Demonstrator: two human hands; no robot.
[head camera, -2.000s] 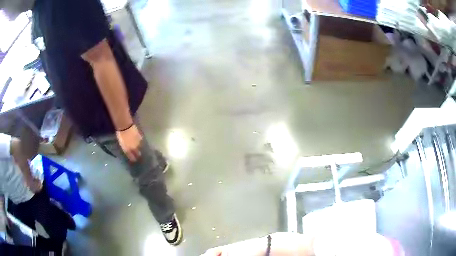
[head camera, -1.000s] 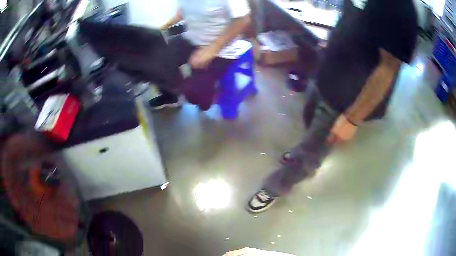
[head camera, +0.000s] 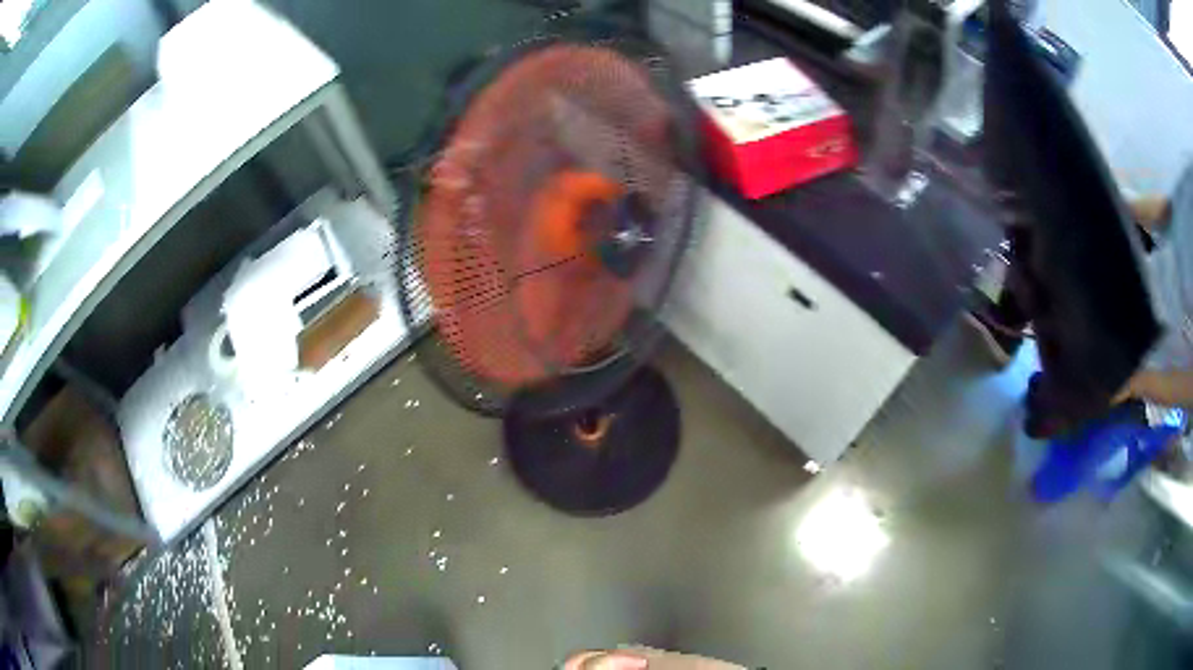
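A small part of a hand, apparently my right hand (head camera: 654, 658), shows at the bottom edge, cut off by the frame; its fingers and anything in them cannot be made out. My left hand is not in view. A pale bluish-white flat piece (head camera: 380, 664) shows at the bottom edge left of the hand, too cut off to name. Nearest in front stands a pedestal fan (head camera: 497, 262) with orange-red blades in a dark round cage, on a black round base (head camera: 595, 458). No hand touches the fan.
Right of the fan is a white cabinet (head camera: 785, 340) with a dark top and a red-and-white box (head camera: 778, 144). A seated person (head camera: 1079, 262) and blue stool (head camera: 1099, 458) are far right. A white table (head camera: 249, 52) with a lower shelf stands left. White bits litter the floor (head camera: 432, 563).
The view has swung left. The fan and cabinet have shifted from the left side towards the middle, the seated person to the far right, and the standing person is out of view.
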